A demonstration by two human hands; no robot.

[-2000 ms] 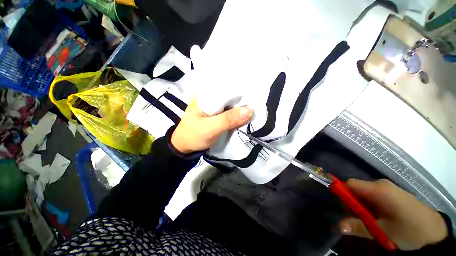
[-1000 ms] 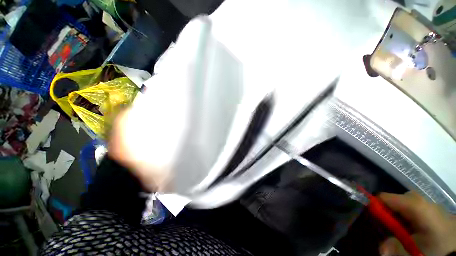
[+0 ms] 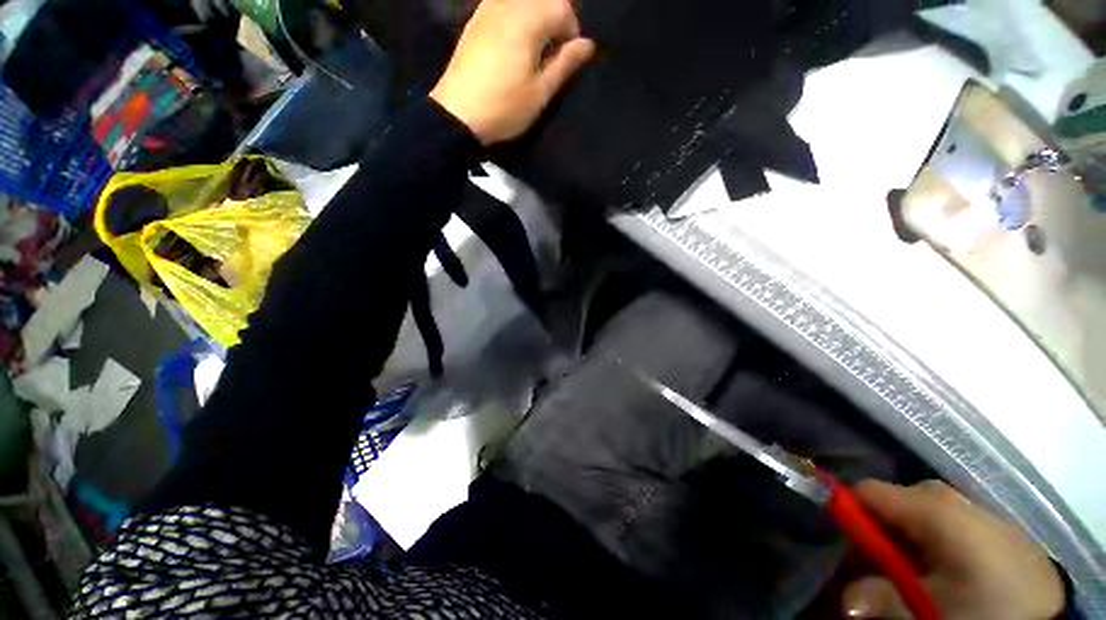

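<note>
My right hand (image 3: 958,551) is at the lower right, around the red handles of the scissors (image 3: 867,521). Their silver blades point up and left over my lap, look closed and touch no cloth that I can make out. My left hand (image 3: 509,73) is at the top centre, fingers curled at the edge of the black garment pieces (image 3: 679,97) on the table; whether it grips them I cannot tell. The white panel with black stripes (image 3: 491,327) hangs below my left forearm, partly hidden by the sleeve.
A measuring strip (image 3: 825,333) runs along the table's front edge. The sewing machine's metal bed plate (image 3: 988,182) is at the upper right. A yellow plastic bag (image 3: 231,260), a blue crate (image 3: 73,109) and white scraps (image 3: 103,394) lie at the left.
My left hand has released the white striped panel and moved up to the black pieces. The panel now lies lower left, uncovering the black pieces and dark grey trousers. The scissors remain in my right hand.
</note>
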